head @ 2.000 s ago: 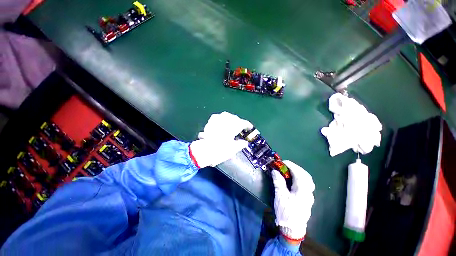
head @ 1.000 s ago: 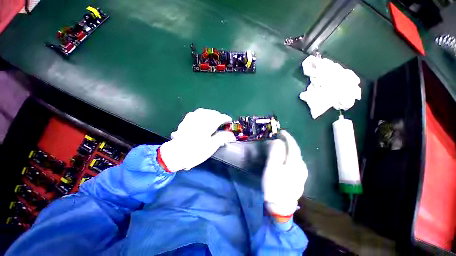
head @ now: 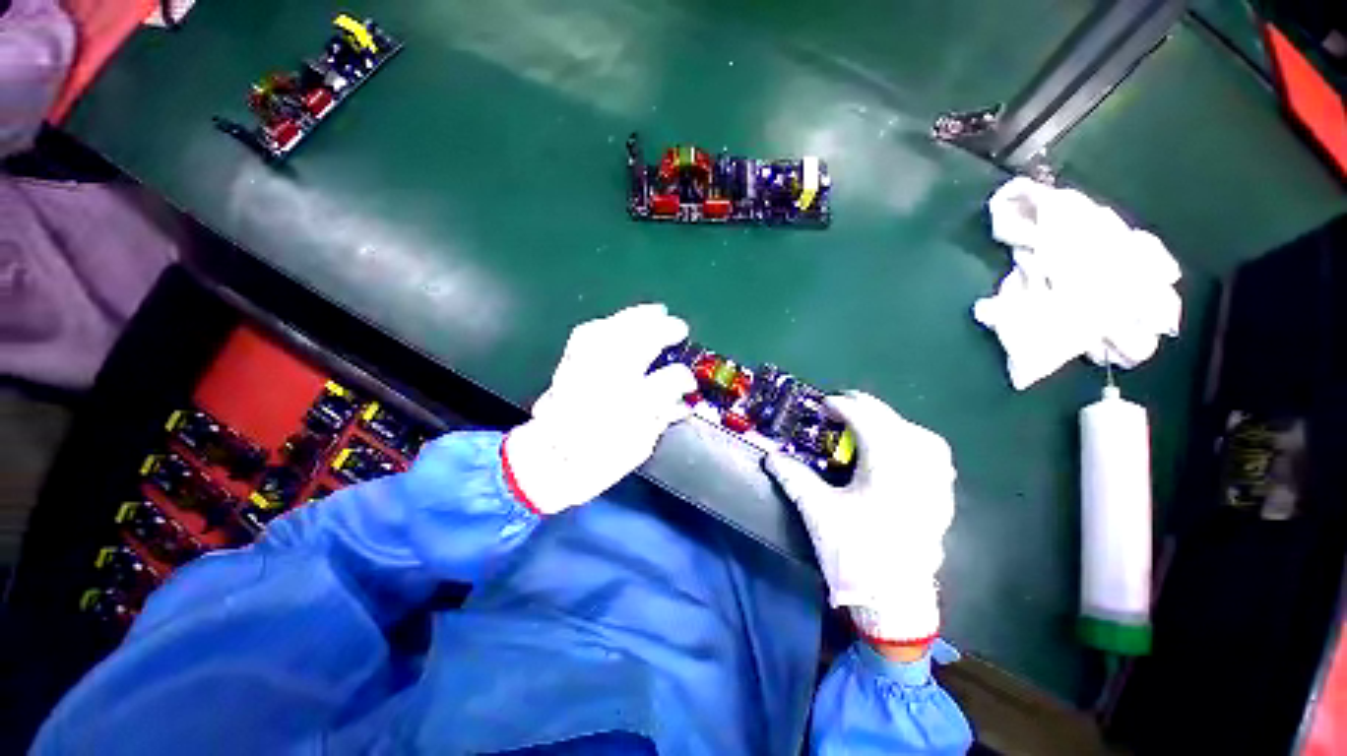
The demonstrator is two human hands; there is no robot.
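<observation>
A narrow dark circuit board (head: 768, 408) is held between my two gloved hands above the bench's near edge. My left hand (head: 606, 414), in a white glove with a red cuff edge, grips the end by the red-orange and green coil. My right hand (head: 886, 502), gloved the same, grips the end with the yellow part. The fingers hide both board ends. A second circuit board (head: 731, 192) lies on the green bench beyond my hands. A third circuit board (head: 310, 92) lies at the upper left.
A white glue syringe (head: 1115, 517) with a green cap lies right, below a crumpled white rag (head: 1086, 281) by a metal post (head: 1086, 74). A black tote (head: 1270, 340) stands far right. Another tote, lower left, holds several boards on a red liner sheet (head: 266, 381). Purple-grey clothing shows far left.
The held board has been turned end for end, its coil end now at my left hand and its yellow end at my right. My right hand, blurred beside it one second ago, now grips it.
</observation>
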